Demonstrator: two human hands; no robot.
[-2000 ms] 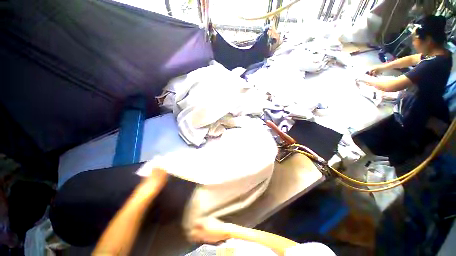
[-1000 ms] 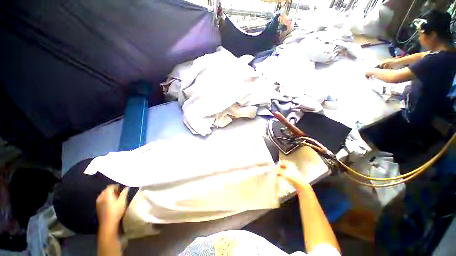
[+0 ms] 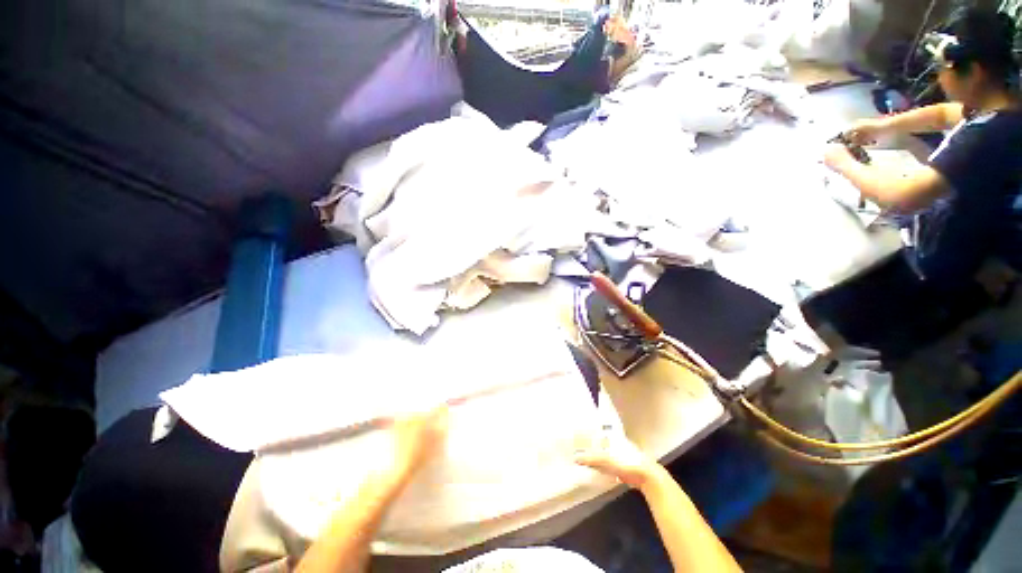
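A cream-white garment (image 3: 448, 476) lies over the dark padded pressing arm (image 3: 151, 481), whose rounded end shows bare at the left. My left hand (image 3: 420, 439) is blurred and lies on the middle of the garment; its fingers are not clear. My right hand (image 3: 620, 453) rests on the garment near its right end, thumb and fingers apart. The steam iron (image 3: 614, 325), with a reddish-brown handle, stands just beyond the garment's right end, untouched.
A crumpled white garment pile (image 3: 448, 213) lies behind the work. A blue cylinder (image 3: 249, 297) lies back left. Yellow hoses (image 3: 829, 450) run right from the iron, beside a black pad (image 3: 708, 319). Another person (image 3: 964, 168) works at the far right.
The garment was bunched up, then spread along the arm. My left hand has moved right from the arm's dark end onto the cloth. My right hand has shifted slightly down and left.
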